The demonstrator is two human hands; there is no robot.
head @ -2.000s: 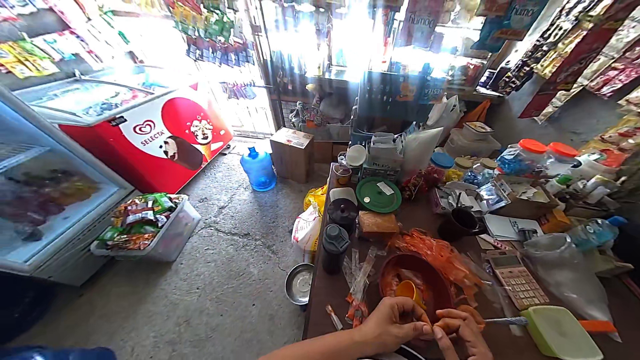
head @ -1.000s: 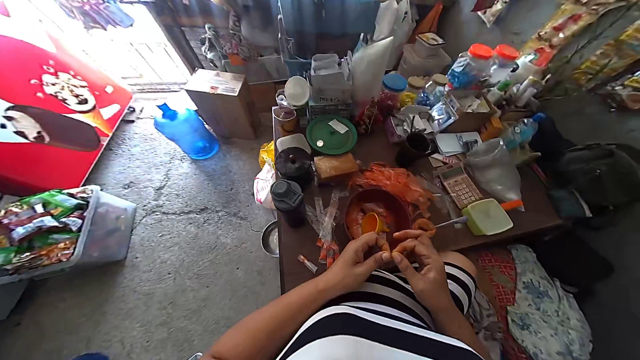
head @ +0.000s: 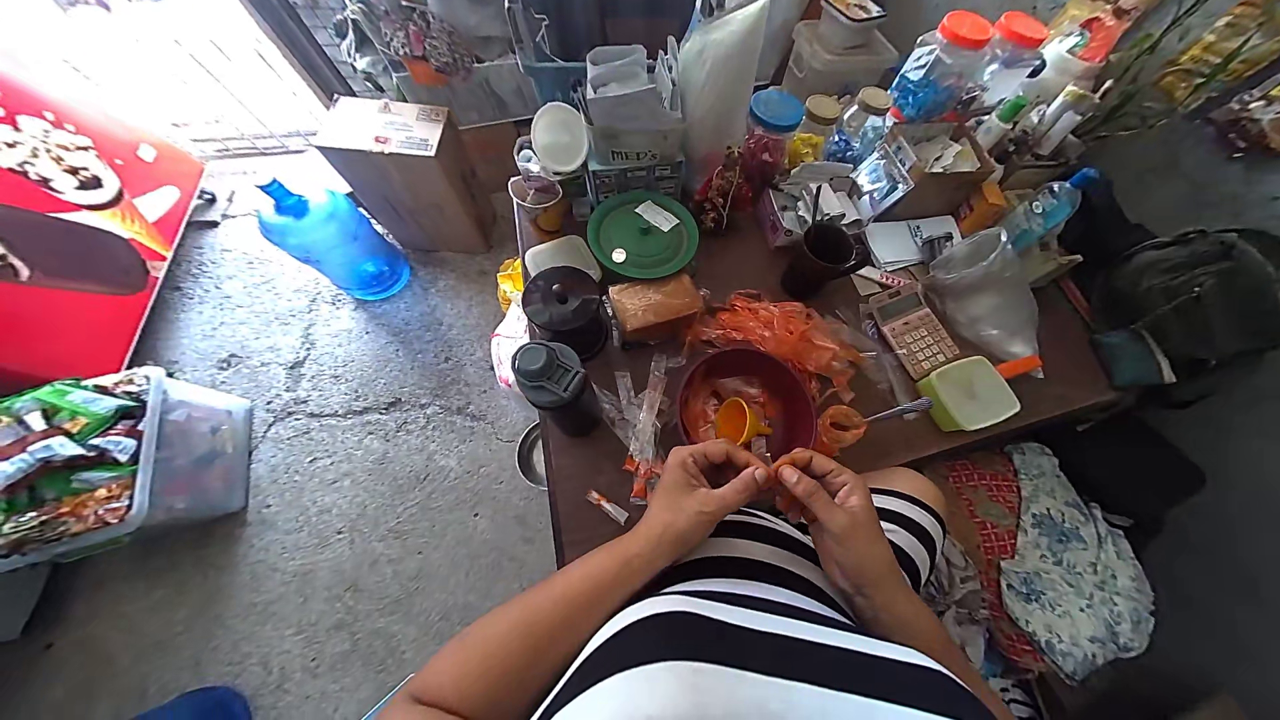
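My left hand (head: 712, 487) and my right hand (head: 822, 490) meet fingertip to fingertip over my lap, pinching a small clear plastic packet (head: 762, 450) that the fingers mostly hide. Just beyond them a dark red bowl (head: 800, 390) holds orange-stained contents and a yellow cup (head: 738, 420). Orange plastic bags (head: 780, 335) lie crumpled behind the bowl. Left of it are narrow clear plastic sleeves (head: 650, 410) and orange-filled packets (head: 640, 480), with one small packet (head: 606, 506) near the table's edge. An orange-stained container (head: 840, 428) with a spoon (head: 900, 408) stands to the right.
On the brown table (head: 590, 530) stand a black tumbler (head: 555, 385), a dark lidded jar (head: 565, 305), a green lid (head: 643, 235), a calculator (head: 915, 335), a light green box (head: 968, 393) and a dark mug (head: 822, 258). A blue water jug (head: 335, 240) and a bin of packets (head: 200, 450) are on the floor.
The view has tilted down and shifted since the earliest frame. Both hands stay together, fingertips touching, in front of the bowl.
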